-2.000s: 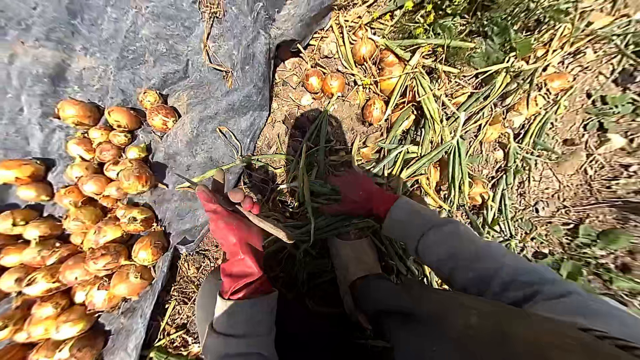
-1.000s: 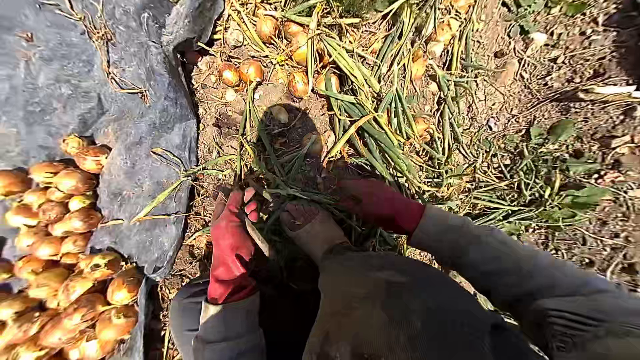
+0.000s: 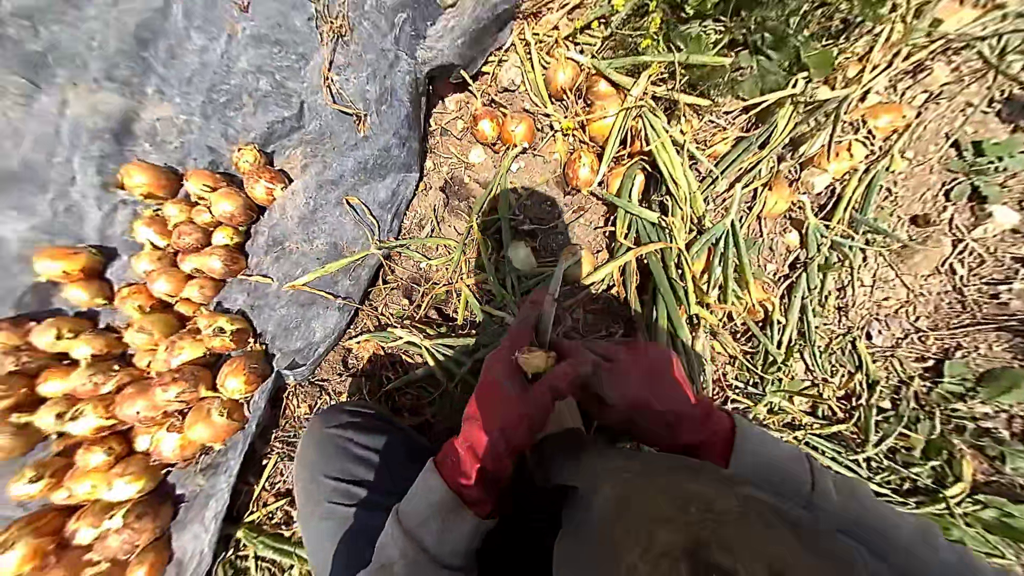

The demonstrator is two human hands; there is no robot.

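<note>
My left hand (image 3: pixel 500 404), in a red glove, is closed around a knife (image 3: pixel 550 304), whose blade points up the view between my hands. A small pale-brown onion (image 3: pixel 535 361) or onion end shows between the left thumb and fingers. My right hand (image 3: pixel 652 392), also gloved in red, meets the left at the knife. Its fingertips are hidden, so its hold is unclear. Beyond the hands, a pale onion (image 3: pixel 522 256) and another onion (image 3: pixel 578 262) lie on shaded soil. Long green-yellow onion leaves (image 3: pixel 664 264) spread to the right.
Many harvested onions (image 3: pixel 172 344) are heaped on the grey ground sheet (image 3: pixel 336 184) at left. More onions (image 3: pixel 518 130) lie on the soil near the sheet's edge. My bent knee (image 3: pixel 352 472) is below the left hand. Weeds (image 3: pixel 1004 386) grow at the far right.
My hands were apart and have come together. The knife, earlier pointing down and right from my left hand, now points up the view. The onion piece now shows in the left hand.
</note>
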